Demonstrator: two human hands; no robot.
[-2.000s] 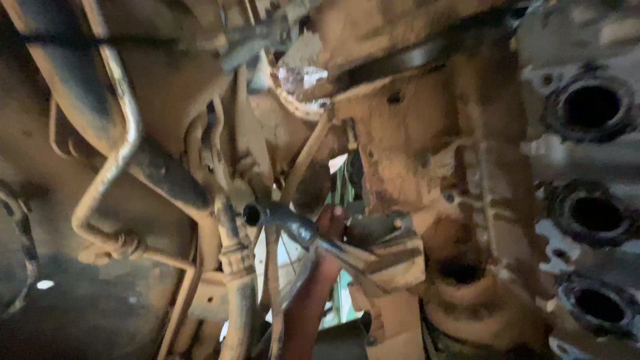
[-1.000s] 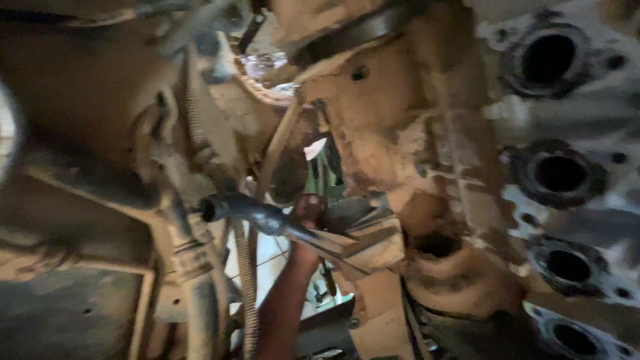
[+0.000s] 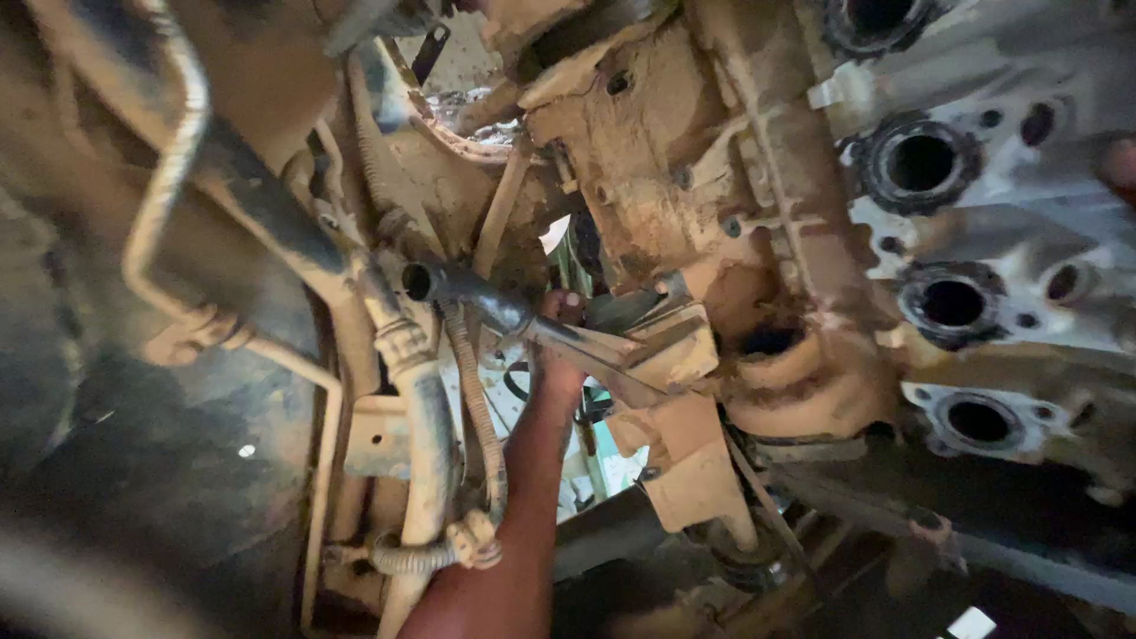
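Note:
My left hand (image 3: 565, 309) is raised in the engine bay, its forearm rising from the bottom centre. It is partly behind a dirty metal bracket (image 3: 683, 346) and a black pipe stub (image 3: 484, 302) with an open end. Only a few fingertips show, so whether it grips anything is hidden. At the right edge a blurred bit of skin, seemingly my right hand (image 3: 1122, 167), is beside the engine's cylinder head (image 3: 1021, 222). That head has several round, dark-rimmed ports. The mud-coated engine block (image 3: 657, 169) lies between the two hands.
Left of the forearm run a thick dirty hose (image 3: 430, 453), a corrugated conduit (image 3: 475, 399) and a bent metal pipe (image 3: 177, 151). A dark panel (image 3: 177, 426) fills the left side. Past the bracket, a gap opens onto bright surfaces. A rod (image 3: 887, 506) crosses the lower right.
The view has shifted and shows more of the lower engine bay. My left hand stays near the bracket and pipe stub. The bit of skin at the right edge has come into view.

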